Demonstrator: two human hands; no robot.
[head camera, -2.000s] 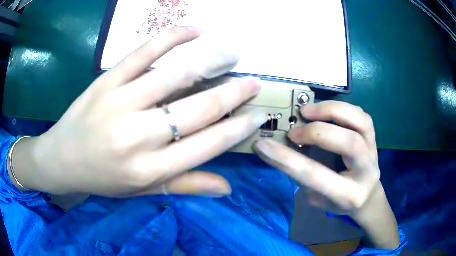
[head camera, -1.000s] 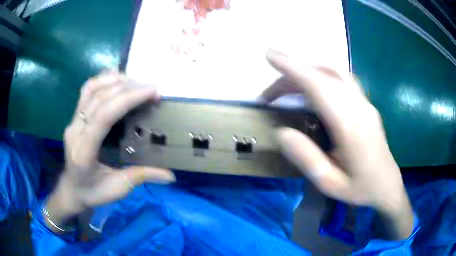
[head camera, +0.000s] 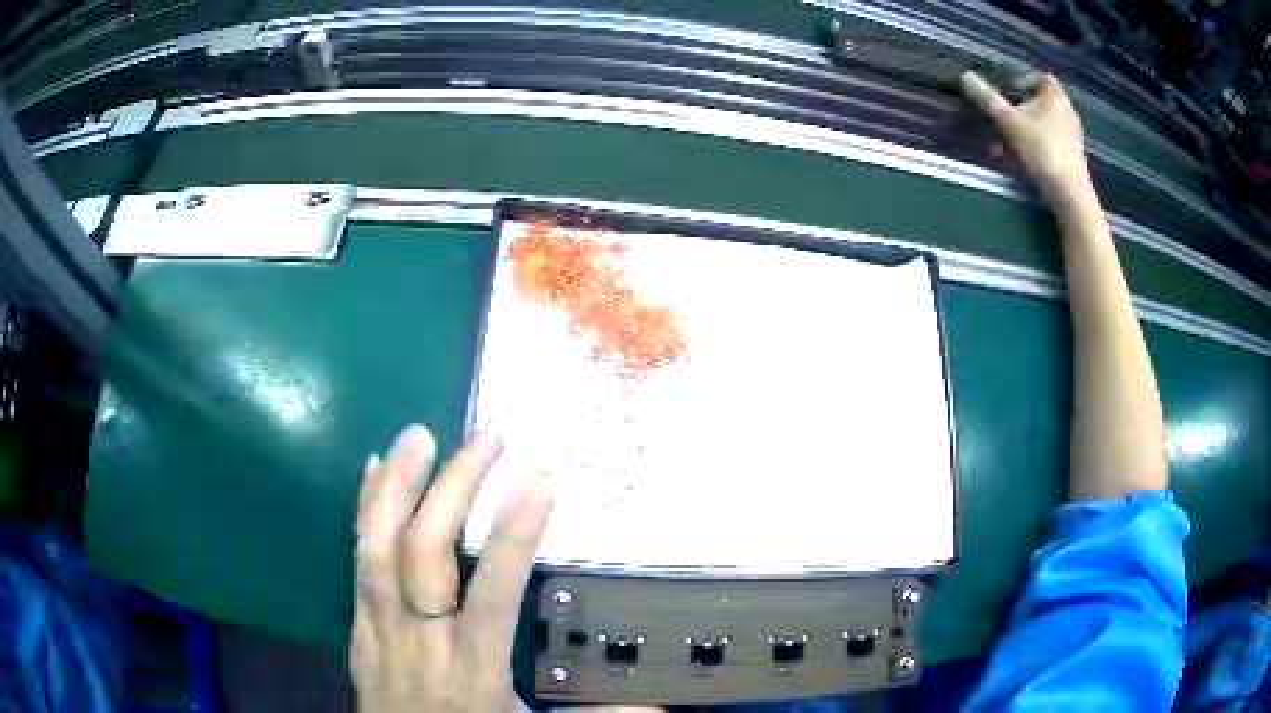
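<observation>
A flat grey-tan metal fixture (head camera: 746, 602) lies along the tray's near edge, with a row of small dark openings and screws at both ends. My left hand (head camera: 435, 571) is beside the fixture's left end, fingers spread over the tray's front left corner; the picture's bottom edge cuts it off. My right hand (head camera: 1038, 128) is stretched far forward over the rails, its fingers closed around the right end of a dark bar (head camera: 899, 59). The black-edged tray (head camera: 952, 418) holds a white sheet (head camera: 809, 418) with a pile of tiny orange-red components (head camera: 592, 300).
Conveyor rails (head camera: 613, 114) cross the back. A pale metal plate with holes (head camera: 237, 226) lies at the back left. The glossy green bench (head camera: 363, 334) surrounds the tray. A blurred grey post (head camera: 53, 223) stands at the far left.
The view has risen to show the conveyor. My right hand has left the fixture and reached to the dark bar. My left hand has opened from the fixture's left end.
</observation>
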